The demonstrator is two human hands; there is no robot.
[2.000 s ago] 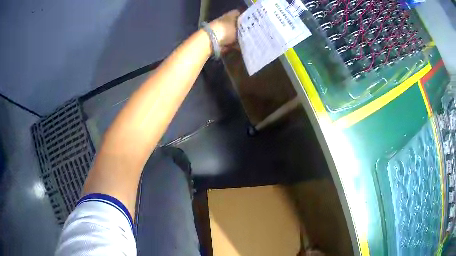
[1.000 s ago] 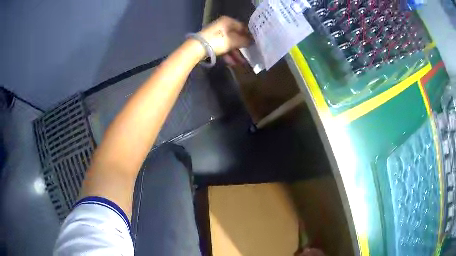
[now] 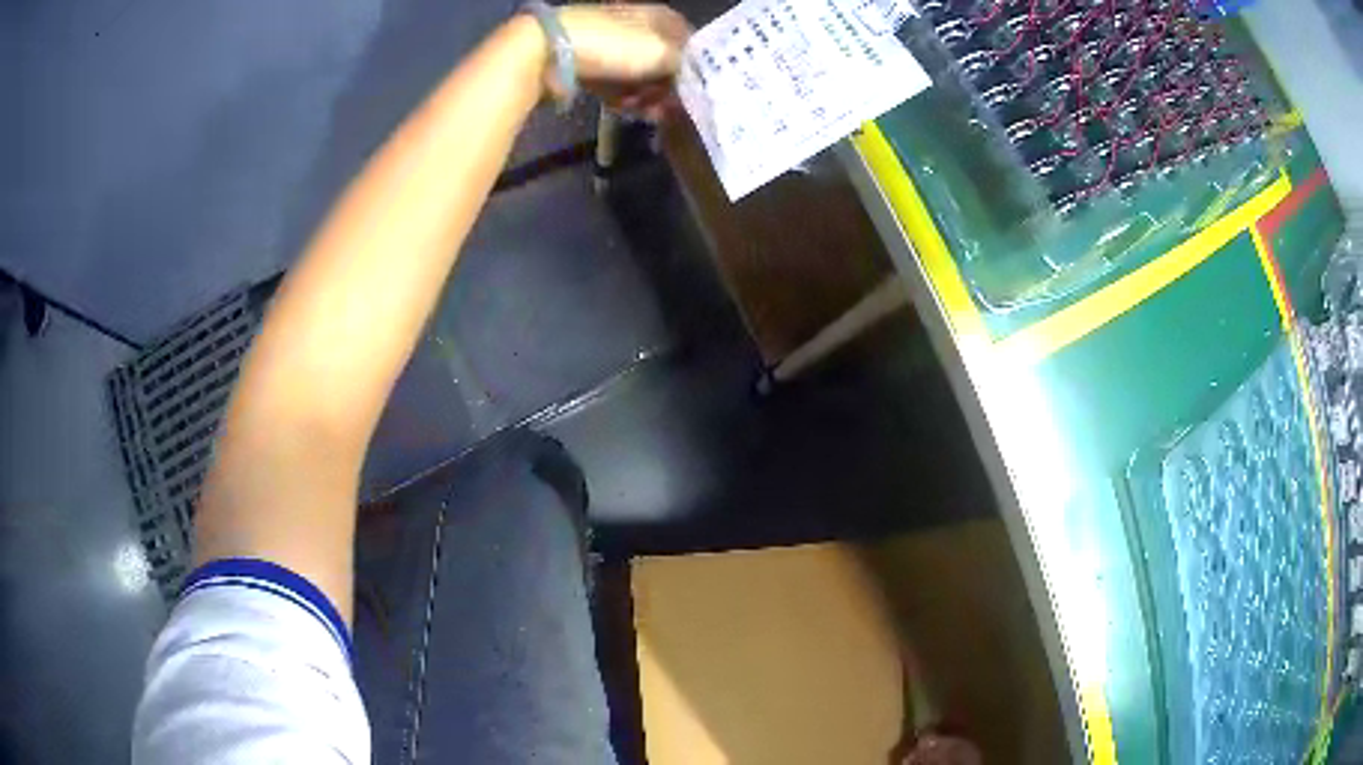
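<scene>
My left hand [image 3: 635,57] is at the top centre, at the left edge of a white printed paper label [image 3: 800,93] by the bench's front edge. Its fingers are blurred and partly hidden, so its grip is unclear. A brown cardboard panel [image 3: 748,262] stands below the label, under the bench. A flat tan cardboard sheet [image 3: 770,658] lies at the bottom centre beside my leg. A small part of my right hand [image 3: 942,749] shows at the bottom edge, by the sheet's right side; the rest is cut off.
The green bench [image 3: 1166,336] with yellow tape curves down the right. It bears a tray of dark parts with red wires [image 3: 1106,97] and a clear pocketed tray [image 3: 1248,553]. A cream pipe [image 3: 845,329] is under the bench. A grey slotted grate [image 3: 187,404] lies at left.
My left hand has moved up and left from its place one second ago, and the forearm has shifted left. The label has swung slightly left and lies flatter. My right hand is little changed.
</scene>
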